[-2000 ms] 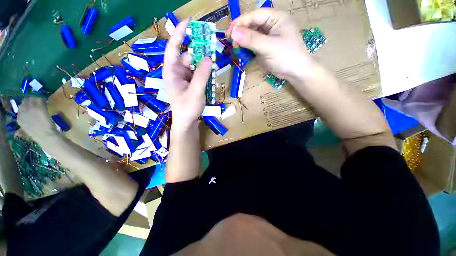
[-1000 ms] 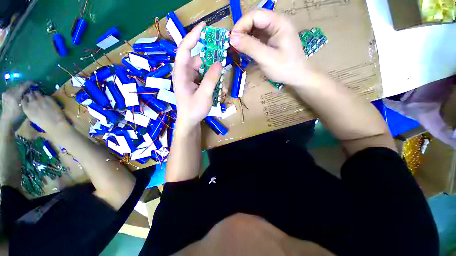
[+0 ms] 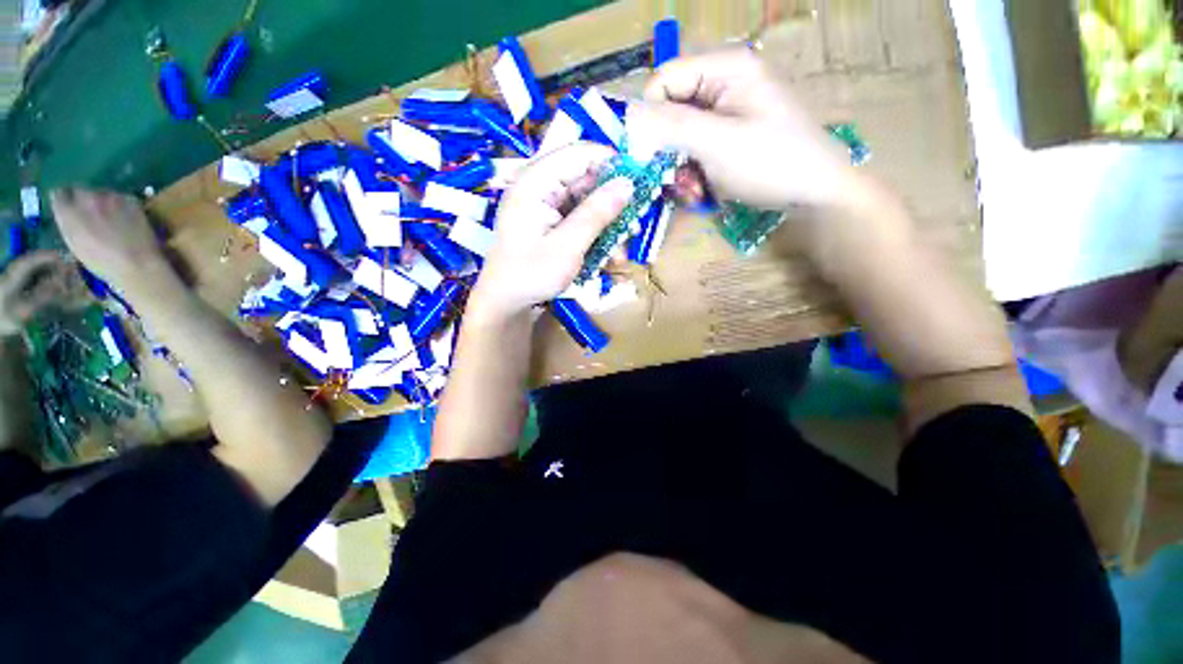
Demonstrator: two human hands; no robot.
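Note:
My left hand [image 3: 551,234] holds a green circuit board panel [image 3: 623,208], now tilted, its top leaning right. My right hand [image 3: 740,130] is at the panel's upper end, blurred, with its fingertips close to or on it; whether they pinch a lead or the board cannot be told. A heap of blue battery packs [image 3: 340,221] with white labels and thin red and dark leads lies left of and behind my left hand. Some packs lie just under the panel.
Brown cardboard sheet [image 3: 908,195] lies under the heap. Spare green panels [image 3: 752,223] lie beneath my right forearm. An open carton with yellow pieces [image 3: 1126,65] stands at upper right. Another worker's hands [image 3: 110,240] are at the left over a pile of green boards [image 3: 84,376].
Both hands and the panel have moved right and slightly down, and the panel has turned from upright to slanted. The view has shifted a little. The left worker's hands have moved apart.

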